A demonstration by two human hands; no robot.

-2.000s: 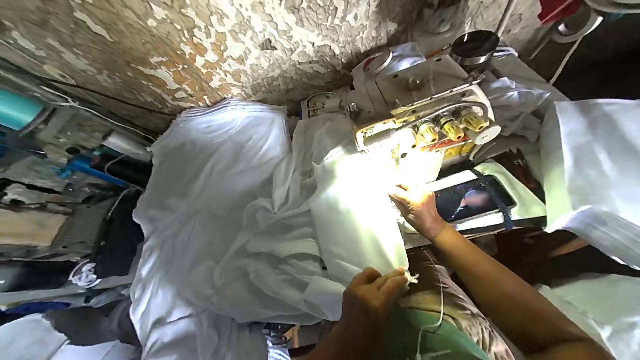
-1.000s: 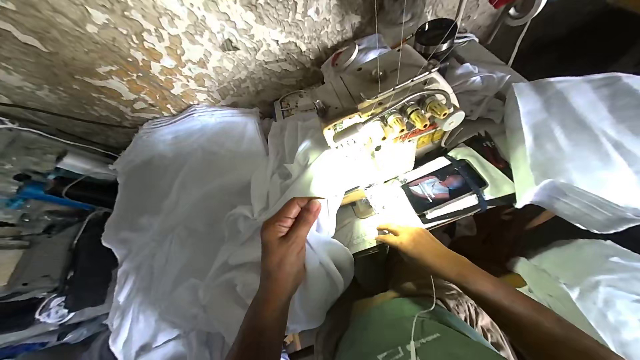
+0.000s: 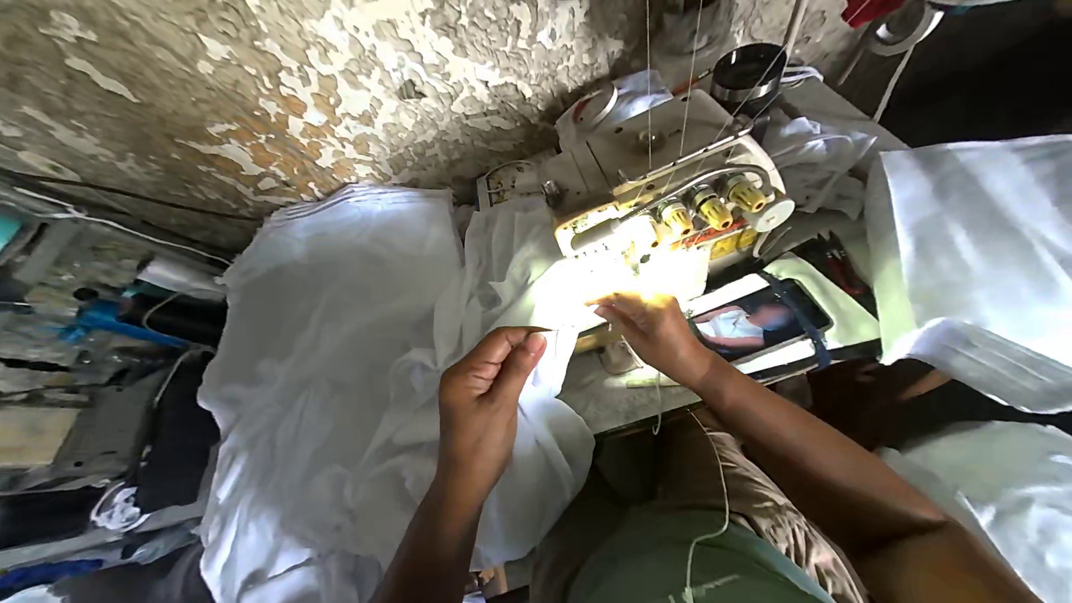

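Observation:
My left hand (image 3: 490, 389) pinches an edge of white fabric (image 3: 540, 419) between thumb and forefinger, left of the sewing machine's bright work area. My right hand (image 3: 649, 331) is at the front of the overlock-type sewing machine (image 3: 670, 180), fingertips by the fabric edge under the lamp. Glare hides the needle area and whether the right fingers grip the cloth. Yellow tension dials (image 3: 712, 208) line the machine's front, and threads run up from it. A large pile of white fabric (image 3: 335, 335) spreads to the left.
A phone (image 3: 758, 322) showing a picture lies under a dark strap, right of my right hand. Behind the machine is a peeling wall (image 3: 335, 92). White cloth (image 3: 971, 260) hangs at the right. A black round container (image 3: 748, 71) stands behind the machine; cluttered shelves are far left.
Two seconds ago my left hand was low, at the cloth's near corner; it has since moved up toward the machine. The cloth that lay flat below the lamp now hangs in folds.

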